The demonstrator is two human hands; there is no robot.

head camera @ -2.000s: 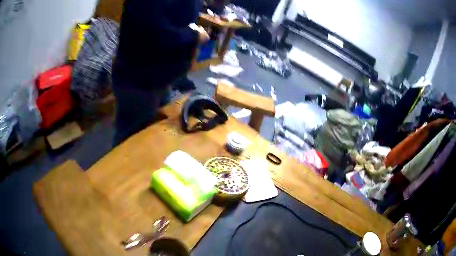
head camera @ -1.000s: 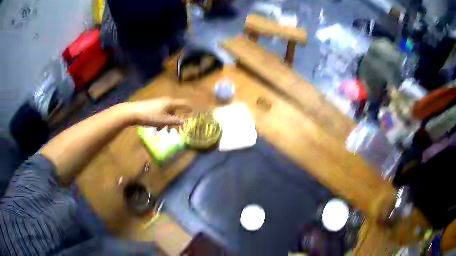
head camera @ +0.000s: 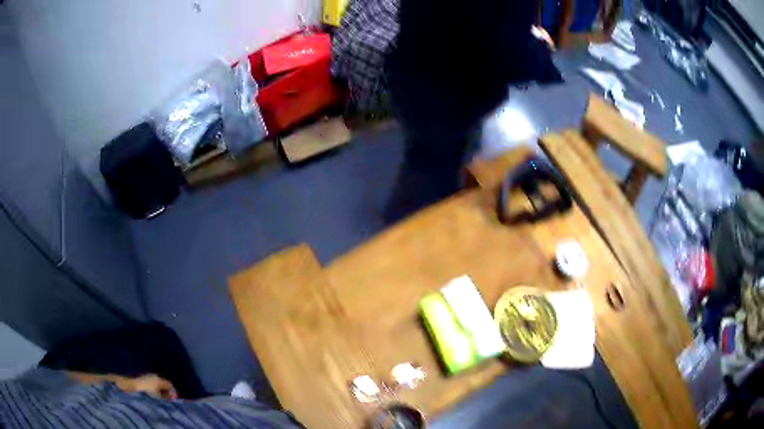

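My left hand (head camera: pixel 152 385) is small and blurred at the lower left, partly hidden by a striped sleeve. It is away from the table, and its fingers are unclear. My right hand is not in view. On the wooden table (head camera: pixel 377 243), a green and white tissue pack (head camera: pixel 456 331) lies beside a round yellow-green patterned item (head camera: pixel 525 324). A white sheet (head camera: pixel 572 331) lies right of the round item. A small white round thing (head camera: pixel 570 260) stands above them.
A person in dark clothes (head camera: pixel 452 92) stands behind the table. A black curved object (head camera: pixel 534 193) and small dark ring (head camera: pixel 615 296) lie on it. A dark tray (head camera: pixel 536 398) is at the front. Red bags (head camera: pixel 297 80) stand by the wall; a wooden stool (head camera: pixel 624 142) is behind.
The view has swung left. One second ago my left hand reached over the tissue pack to the round item; now it is back at the lower left, away from the table.
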